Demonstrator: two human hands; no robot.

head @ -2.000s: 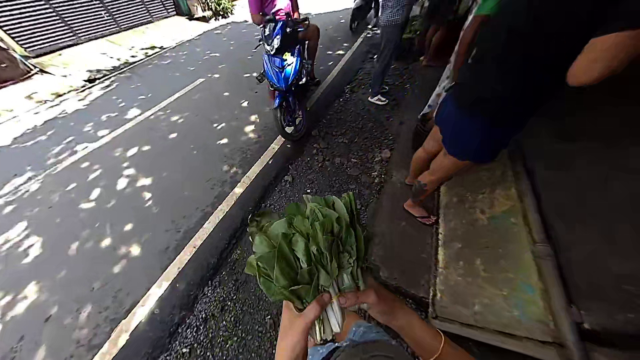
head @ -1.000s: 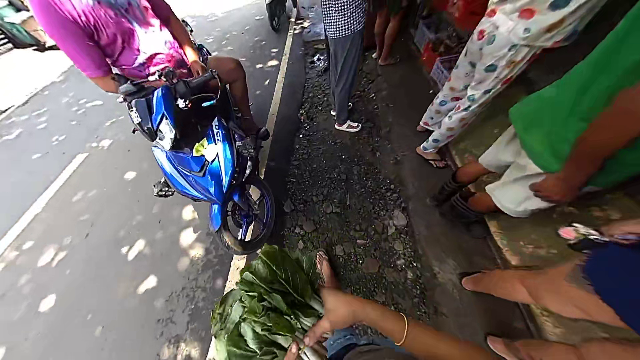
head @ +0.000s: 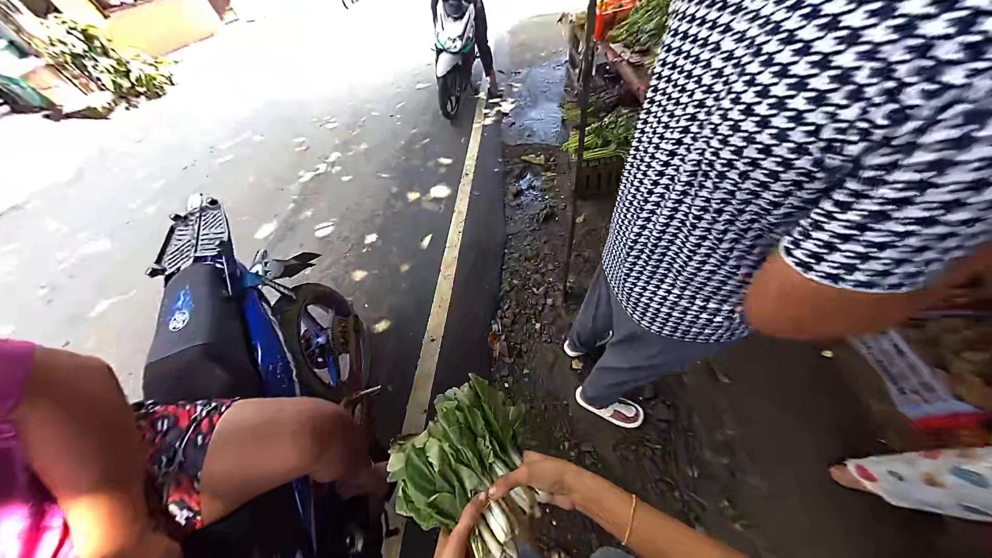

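Observation:
A bunch of leafy greens with pale white stalks [head: 457, 461] is at the lower middle of the head view, leaves pointing up and away. My right hand [head: 539, 480], with a thin bracelet on its wrist, grips the stalks from the right. At the bottom edge my left hand [head: 465, 531] holds the stalks from the left, mostly cut off by the frame. The lower ends of some stalks run out of view.
A blue motorcycle [head: 267, 341] with a seated rider is close on the left. A person in a patterned shirt [head: 721, 170] stands close on the right. Ahead are a white scooter [head: 455, 39] and stacked greens [head: 608, 136]. A painted line [head: 449, 279] edges the road beside gravel.
I have moved forward along the roadside; the blue motorcycle, ahead before, is now beside me on the left. The person in the patterned shirt is much nearer. Both hands still hold the greens.

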